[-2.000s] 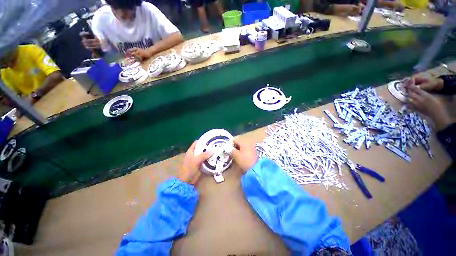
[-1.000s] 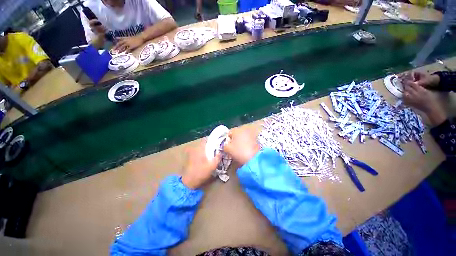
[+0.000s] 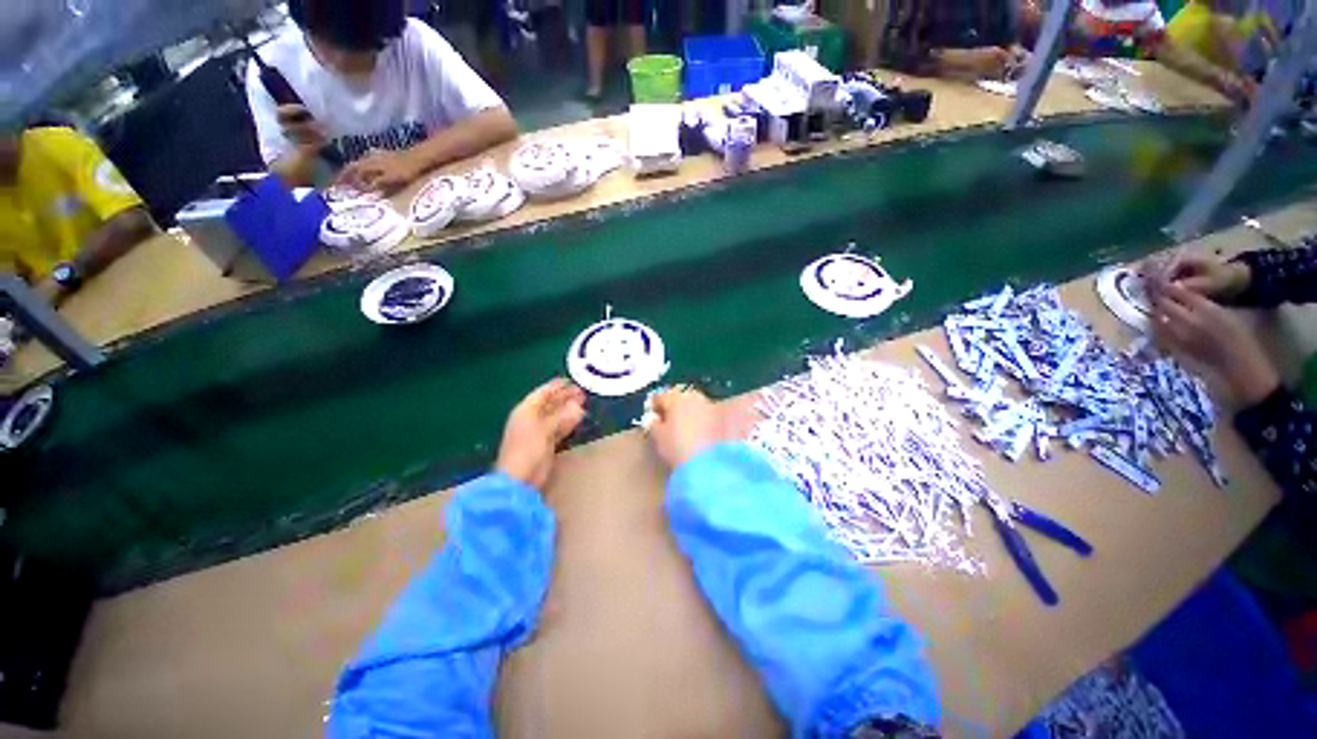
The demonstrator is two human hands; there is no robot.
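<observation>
A round white disc with a dark ring (image 3: 617, 357) lies on the green conveyor belt just beyond my hands. My left hand (image 3: 543, 422) is at the belt's near edge, left of and below the disc, with nothing seen in it. My right hand (image 3: 682, 420) is at the belt edge, right of and below the disc, with its fingertips closed on a small white piece (image 3: 650, 412). A heap of thin white pieces (image 3: 874, 455) lies on the bench right of my right hand.
Pliers with blue handles (image 3: 1033, 549) and a heap of blue-and-white strips (image 3: 1062, 378) lie at right. More discs ride the belt (image 3: 498, 339), one farther right (image 3: 854, 285), one left (image 3: 407, 293). Another person's hands (image 3: 1206, 311) work at right. A person in white (image 3: 379, 108) sits opposite.
The disc has left my hands and lies on the belt. My hands have parted and moved forward to the belt's near edge. The other belt discs have shifted right.
</observation>
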